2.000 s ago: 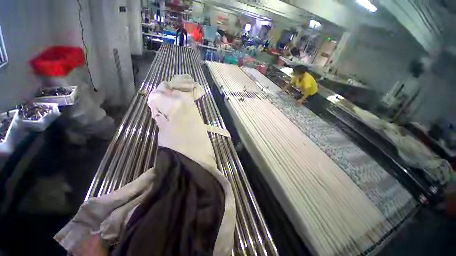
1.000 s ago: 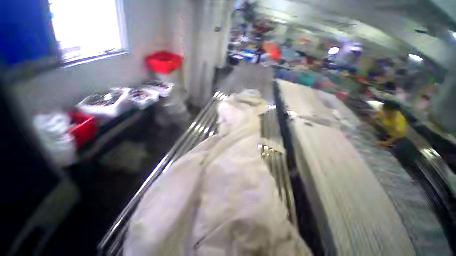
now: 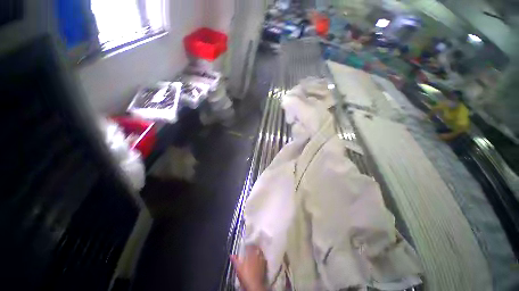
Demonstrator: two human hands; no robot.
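A loose cream cloth piece (image 3: 347,210) lies crumpled and spread along a rack of shiny steel tubes (image 3: 272,133). Its far end is bunched and its near part is wide, with a dark line down a fold. My left hand (image 3: 251,269) is small and blurred at the bottom of the picture, over the cloth's near left edge. Blur hides whether its fingers grip the cloth. My right hand is not in view.
White fabric ridges (image 3: 415,187) lie on the rack to the right, with grey-blue mottled fabric (image 3: 475,210) beyond. A person in yellow (image 3: 454,118) is at the far right. A red crate (image 3: 206,44) and white trays (image 3: 156,102) stand by the left wall.
The cream cloth is now spread wide, and the dark brown cloth seen first no longer shows. The view has turned left. My left hand, out of view a second ago, shows again.
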